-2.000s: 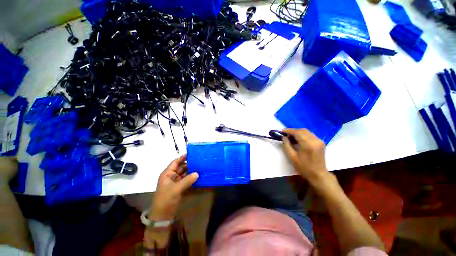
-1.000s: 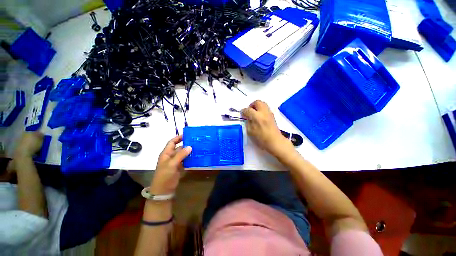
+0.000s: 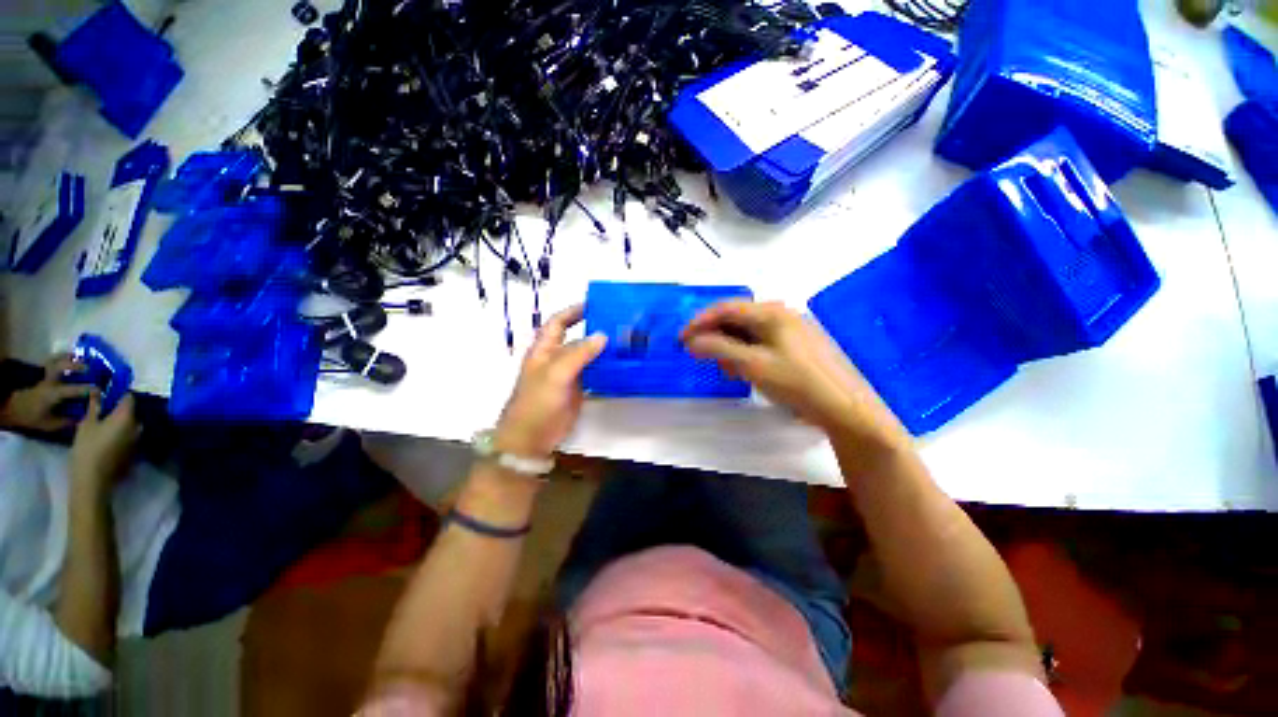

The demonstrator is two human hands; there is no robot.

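A blue insert tray [image 3: 659,367] lies flat in front of me, just above the table. My left hand [image 3: 557,381] grips its left edge, with the thumb on top. My right hand [image 3: 764,353] is over the tray's right part, its fingers bent down and blurred. A small dark piece, perhaps a cable plug, shows near the tray's middle. The rest of the cable is hidden or too blurred to tell, so I cannot tell what my right fingers hold.
A black cable pile [image 3: 463,126] lies at centre back, beside printed cards [image 3: 806,105]. Nested empty trays [image 3: 1002,287] and a larger tray stack [image 3: 1051,84] are at right. Filled trays [image 3: 245,350] lie at left, near another person's hands [image 3: 91,420].
My right hand has moved from the table right of the tray to over it. The cable that lay by that hand no longer shows there. The tray and my left hand sit higher in view.
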